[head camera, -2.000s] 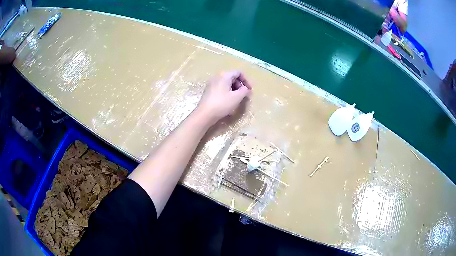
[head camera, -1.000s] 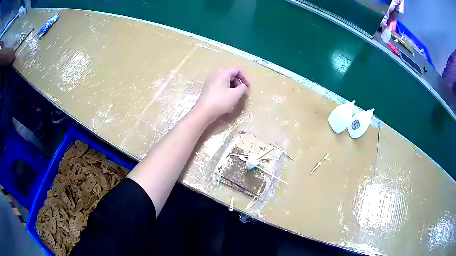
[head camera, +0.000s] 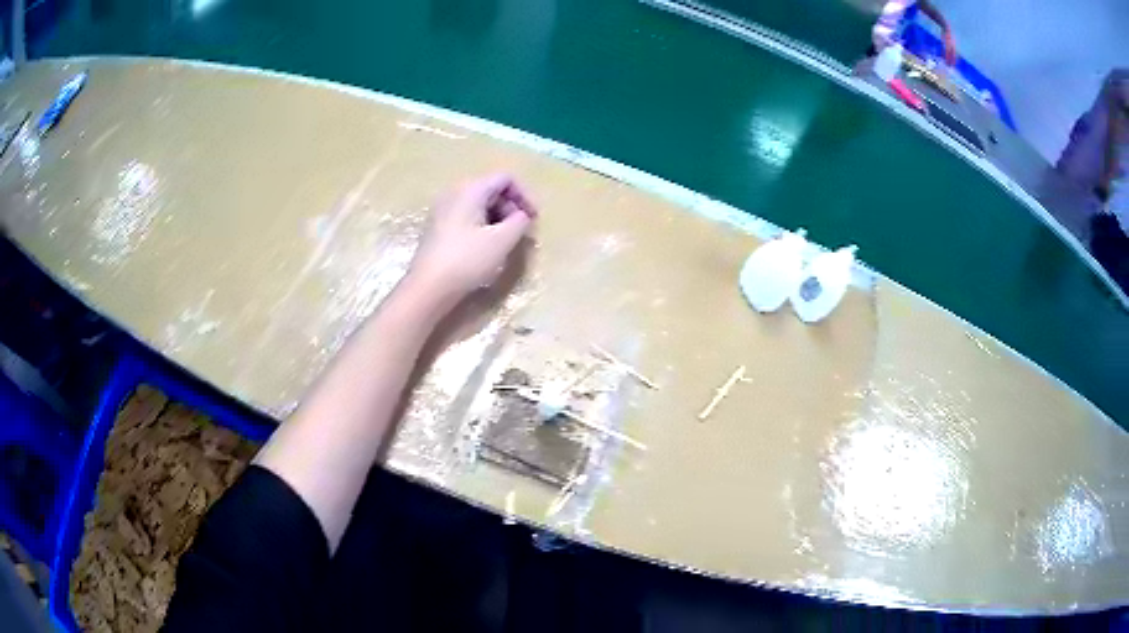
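My left hand (head camera: 477,235) is bare and rests above the middle of the bench, its arm in a black sleeve from the lower left. Its fingers curl with the thumb near the fingertips. Whether a tiny piece is between them cannot be seen. My right hand is not in view. A brown and pale glue block (head camera: 532,445) lies near the bench's front edge, right of my forearm, with thin sticks and a white blob on top.
Two white glue bottles (head camera: 774,275) stand side by side by the green belt (head camera: 495,87). Loose sticks (head camera: 724,392) lie right of the block. A blue-and-white tube (head camera: 62,101) is far left. Brown pieces (head camera: 155,495) fill a blue bin below. Part of a person (head camera: 1099,136) shows at right.
The view has shifted, so the bench, bottles and block sit further left in the picture. The other person's hand at the far left edge has left view. My left hand keeps its curled pose.
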